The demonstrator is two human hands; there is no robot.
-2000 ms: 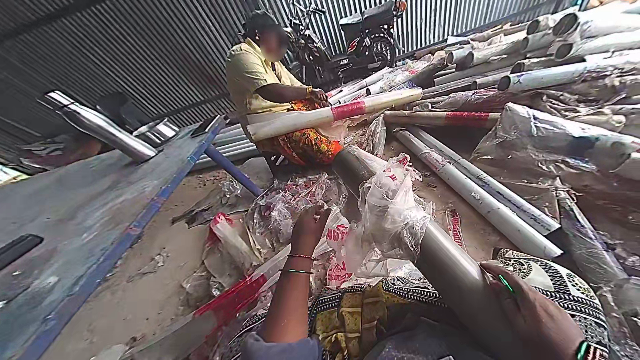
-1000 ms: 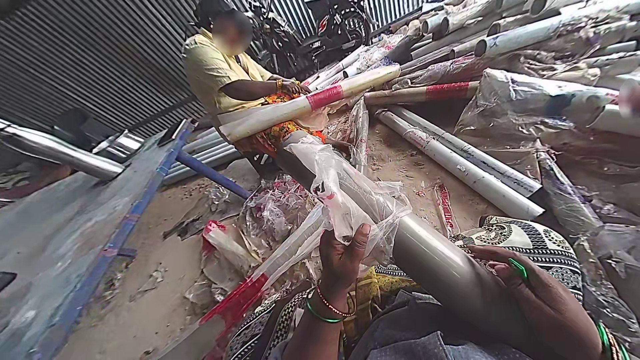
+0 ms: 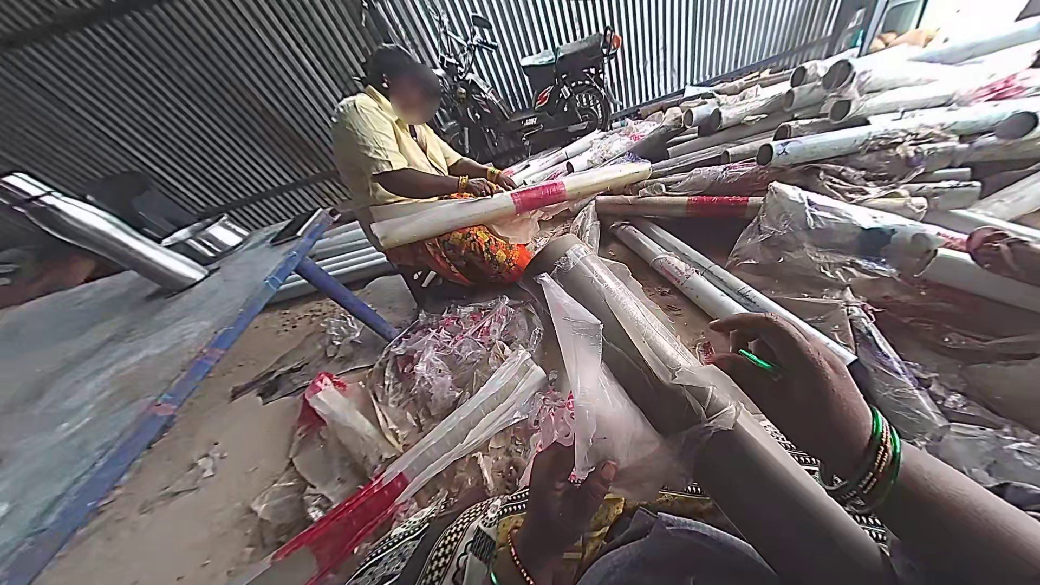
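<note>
A grey pipe (image 3: 772,479) lies slantwise across my patterned lap, its far end pointing toward the seated person. Clear plastic wrap (image 3: 626,431) hangs loosely around its middle and stretches along its far half. My left hand (image 3: 569,487), low in the centre, pinches the loose edge of this wrap between thumb and fingers. On the other side, my right hand (image 3: 796,390) is beside the pipe with bent fingers, a green ring and green bangles; whether it touches the wrap is unclear. A torn plastic sleeve with a red band (image 3: 357,512) lies left of my left hand.
A person in a yellow shirt (image 3: 374,146) sits ahead with a wrapped pipe (image 3: 512,203) across the lap. Crumpled plastic (image 3: 455,349) lies on the ground. A blue-edged table (image 3: 187,374) stands left, stacked pipes (image 3: 861,138) lie right, and a motorbike (image 3: 569,89) stands behind.
My left hand has moved from beside the wrap to pinching its edge. My right hand has come off the pipe's near part and moved forward along it. The wrap is pulled out toward the left.
</note>
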